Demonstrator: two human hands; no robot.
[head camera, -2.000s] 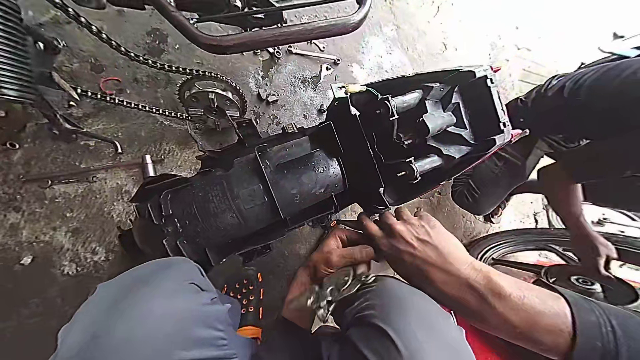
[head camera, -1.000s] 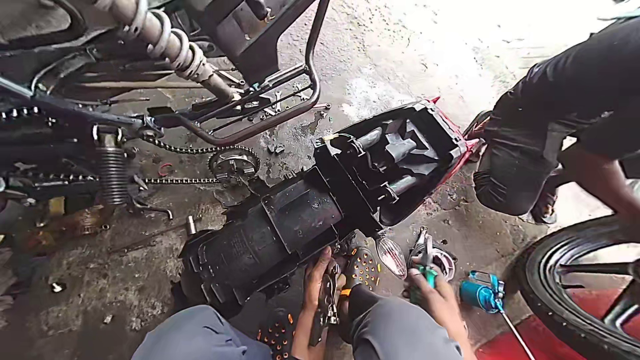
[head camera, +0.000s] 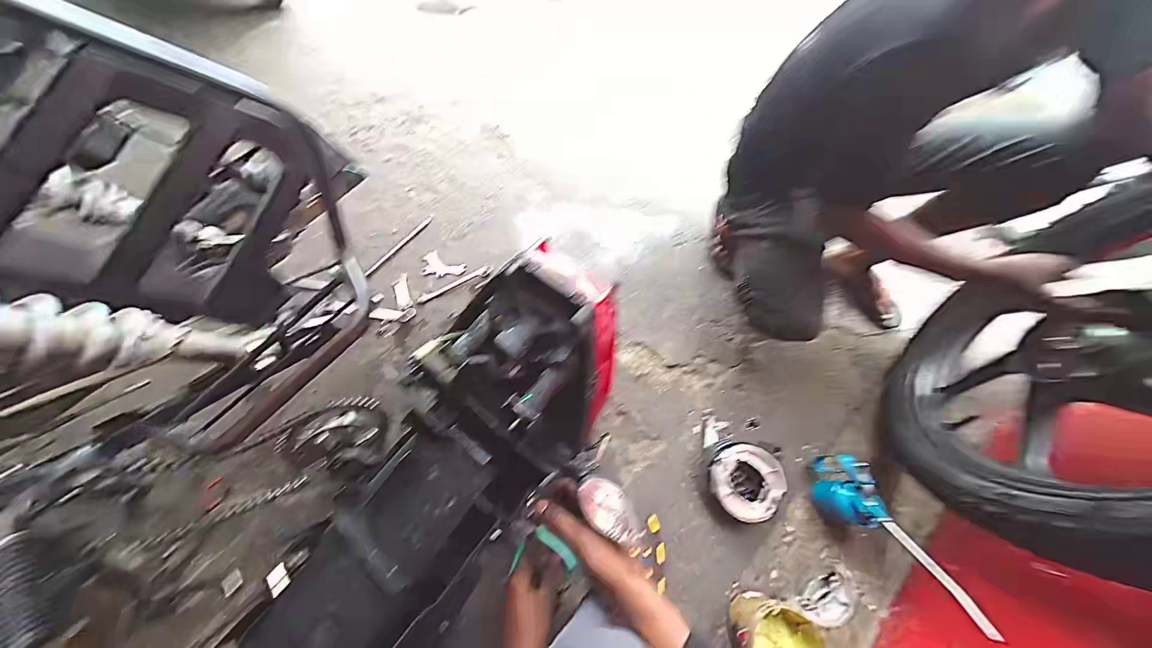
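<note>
A black plastic motorcycle rear fender assembly (head camera: 405, 522) with a red tail section (head camera: 601, 351) lies on the concrete floor. My right hand (head camera: 598, 553) is at its near side, with its fingers curled around a green object (head camera: 556, 547) that is too blurred to name. My left hand (head camera: 531, 589) is just left of it, below the fender's edge; whether it holds anything is hidden by blur. Close to the right hand lies a clear, reddish lamp lens (head camera: 607, 508).
A motorcycle frame (head camera: 346, 270), chain and sprocket (head camera: 337, 436) are at the left. Right of the fender lie a round metal part (head camera: 747, 481) and a blue oil can (head camera: 846, 493). A co-worker (head camera: 801, 198) crouches by a wheel (head camera: 918, 432) on a red surface.
My right hand left the fender, reached toward the floor parts at the right with a green object, and is now back beside my left hand. The view has swung right.
</note>
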